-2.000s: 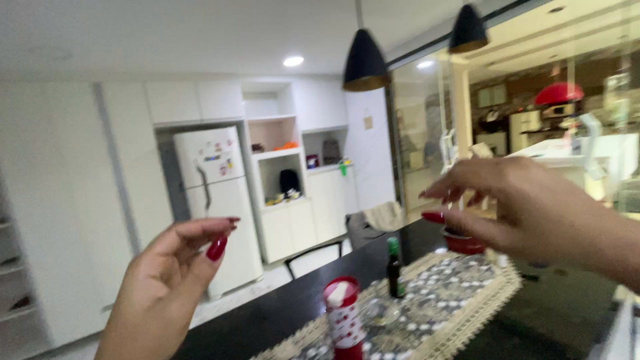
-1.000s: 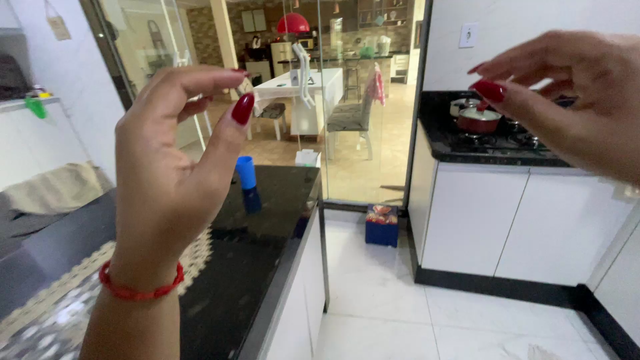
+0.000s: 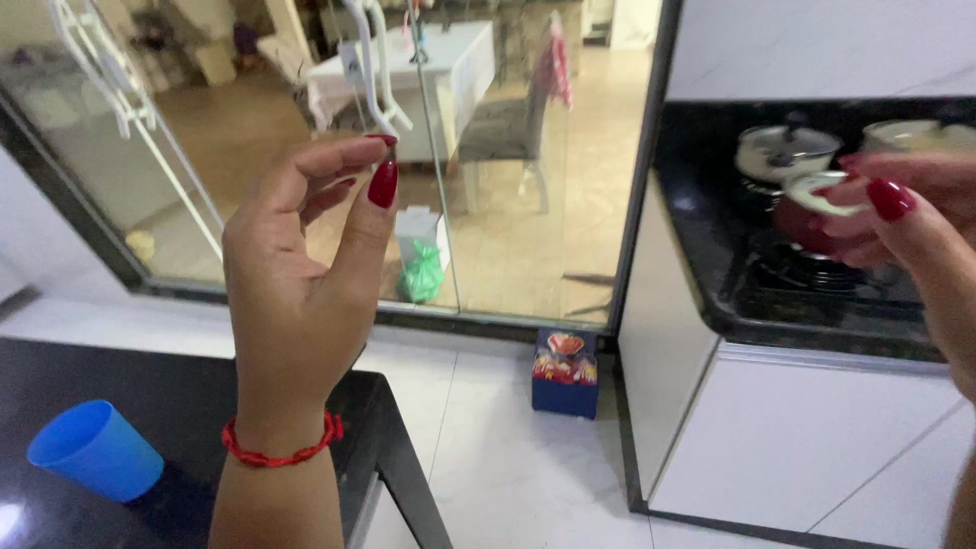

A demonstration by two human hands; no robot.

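Observation:
My left hand (image 3: 313,229) is raised in the middle left, thumb and forefinger curved close to each other with nothing between them. A red braided bracelet (image 3: 282,450) circles its wrist. Below and to the left, a blue plastic cup (image 3: 99,450) stands on the black countertop (image 3: 191,381). At the right edge my right hand (image 3: 907,206) hangs in the air, fingers bent and holding nothing. It partly hides a dark red pot (image 3: 801,221) on the stove. Behind that are a lidded pot (image 3: 789,152) and another pot (image 3: 915,136).
A blue decorated box (image 3: 564,381) sits on the white tiled floor by the glass door's frame. White cabinets (image 3: 801,442) carry the black stove counter. Beyond the glass are a green plastic bag (image 3: 422,274), a grey chair (image 3: 503,130) and a table with a white cloth (image 3: 465,57).
The view has swung far to the right, from the fridge and dining runner to the glass door and stove. Both hands stay raised and empty.

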